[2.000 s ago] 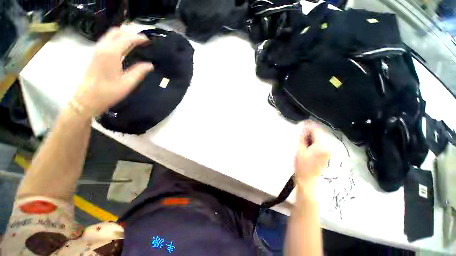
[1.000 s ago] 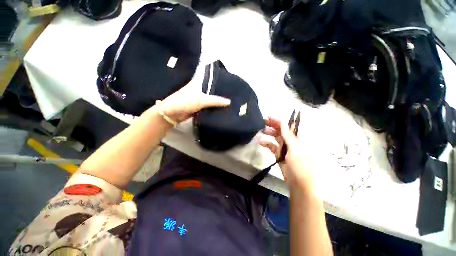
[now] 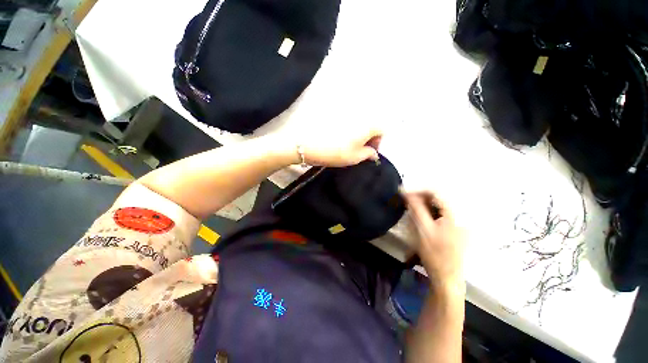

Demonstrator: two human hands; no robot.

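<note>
A small black bag piece (image 3: 344,198) with a pale sticker and a zipper line is at the table's near edge, partly over the apron. My left hand (image 3: 348,150) pinches its upper edge. My right hand (image 3: 435,230) is at its right edge, fingers curled and blurred. The thread snips cannot be made out; the right palm is hidden. A larger oval black bag piece (image 3: 263,64) with a zipper and pale sticker lies flat at the upper left.
A pile of black bag pieces (image 3: 568,92) with zipper lines covers the right side of the white table (image 3: 419,78). Tangled thread clippings (image 3: 551,244) lie to the right of my right hand. Grey floor with yellow lines is at the left.
My left hand first left the large oval piece and took hold of the small one. The small piece has since turned and come nearer my apron. The snips, visible earlier in my right hand, no longer show.
</note>
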